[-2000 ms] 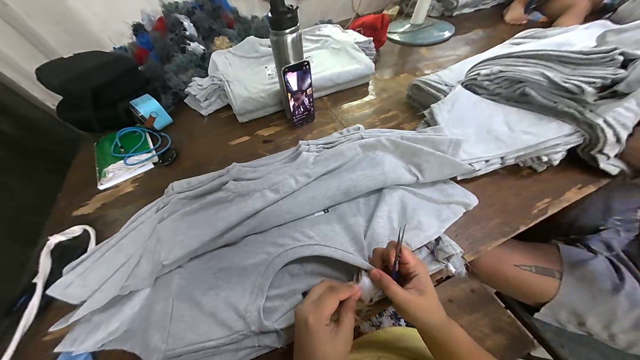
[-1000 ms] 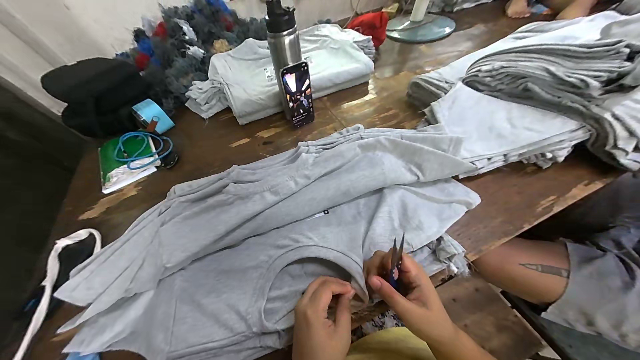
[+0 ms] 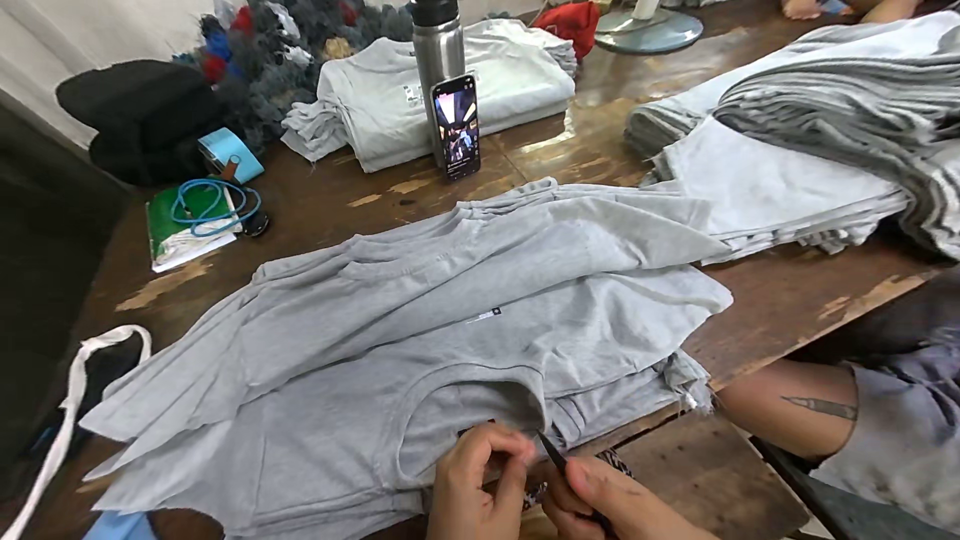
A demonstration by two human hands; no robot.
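Observation:
A light grey T-shirt (image 3: 322, 405) lies spread at the near edge of the wooden table, its round neckline facing me. My left hand (image 3: 484, 476) pinches the neckline's edge between thumb and fingertips. Just right of it, my right hand (image 3: 600, 495) holds a dark pair of thread snips (image 3: 553, 454), whose blades point up and left at the neckline beside my left fingertips. Whether the blades are apart cannot be told. More grey shirts (image 3: 420, 262) lie layered just behind this one.
Stacks of grey fabric (image 3: 825, 97) are at the right, folded shirts (image 3: 517, 75) at the back. A phone (image 3: 456, 127) leans on a steel bottle (image 3: 439, 49). A blue cable (image 3: 217, 206) lies on a green packet. Another person's leg (image 3: 787, 405) is at the right.
The snips in my right hand have swung from pointing upward to pointing left, close to my left fingertips. My left hand stays at the neckline.

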